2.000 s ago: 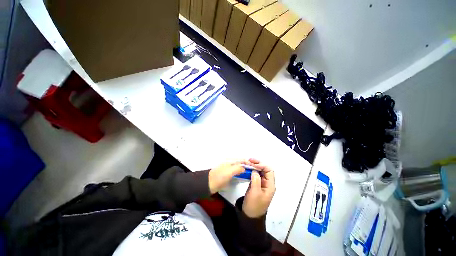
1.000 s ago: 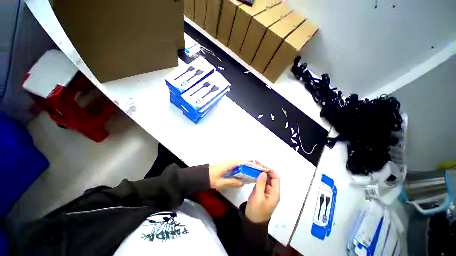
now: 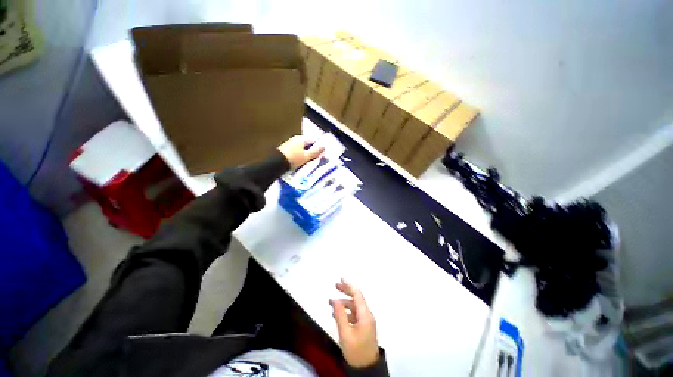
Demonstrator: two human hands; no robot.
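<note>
Two stacks of blue-and-white retail boxes [image 3: 316, 210] stand side by side on the white table, cable picture up. My left hand [image 3: 299, 152] is at the top of the farther stack, its fingers on a pale, blurred retail box [image 3: 330, 145]. The exact grip is partly hidden. My right hand [image 3: 356, 324] is empty over the table nearer to me, fingers apart and slightly curled. A flat blue-and-white carton blank [image 3: 509, 350] lies at the lower right, cut off by the picture's edge.
An open brown shipping carton [image 3: 229, 110] stands behind my left arm. Brown inner boxes [image 3: 398, 118] line the wall, with a dark rectangle [image 3: 384, 73] on top. Paper scraps lie on the black strip [image 3: 376, 184]. Black cables [image 3: 561, 243] are heaped at right. A red-and-white stool [image 3: 133, 177] stands left.
My left hand has moved from in front of me to the stacks. My right hand has let go of the blue-and-white box. The view has shifted, showing more of the shipping carton and the wall.
</note>
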